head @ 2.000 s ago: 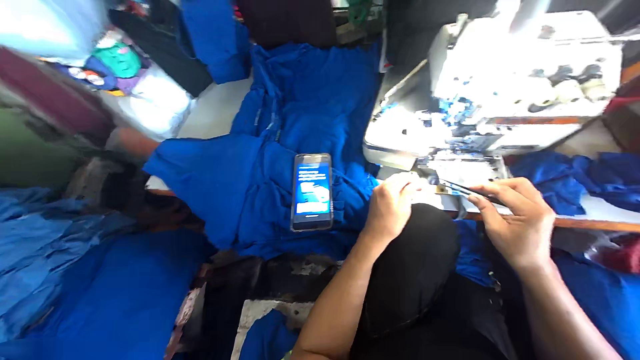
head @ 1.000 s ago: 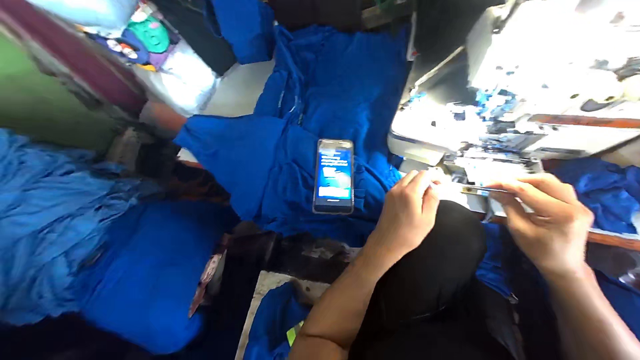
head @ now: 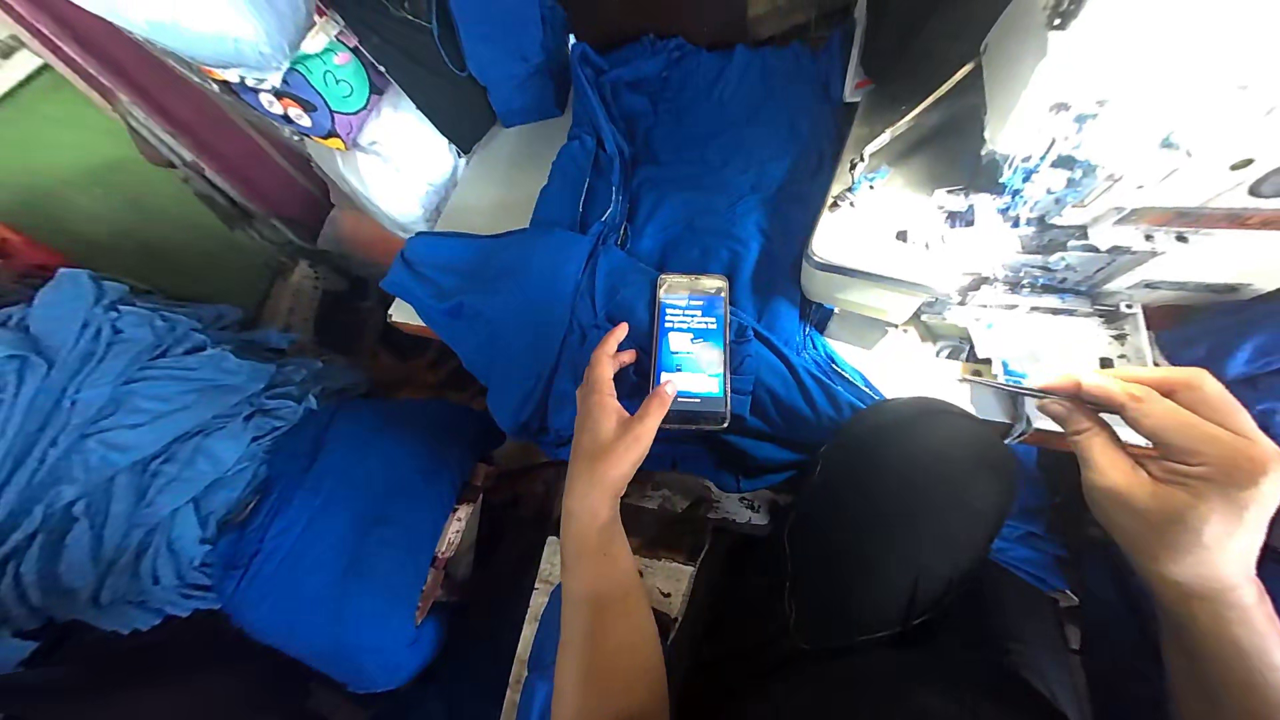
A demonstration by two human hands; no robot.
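Observation:
My left hand [head: 618, 425] is at the left edge of a smartphone [head: 691, 350] with a lit screen, its thumb over the screen's lower left corner and its fingers spread. The phone lies on a blue garment [head: 700, 180]. Between the thumb and fingers of my right hand [head: 1165, 450] is a pair of metal tweezers [head: 1020, 387], pointing left. Their tips are beside the needle area of a white sewing machine [head: 870, 285], which looks like an overlock machine. Glare hides much of the machine's detail.
A black-clothed knee [head: 900, 520] is between my arms. Light blue fabric [head: 130, 450] is heaped at the left, near a darker blue bundle [head: 340, 540]. White plastic bags [head: 395, 160] and a cloth with cartoon figures [head: 330, 95] are at upper left. Another person's blurred limb [head: 360, 240] shows near the garment.
My left hand has left the spot near the tweezer tips and moved left to the phone, its fingers now spread. The tweezers remain in my right hand beside the machine.

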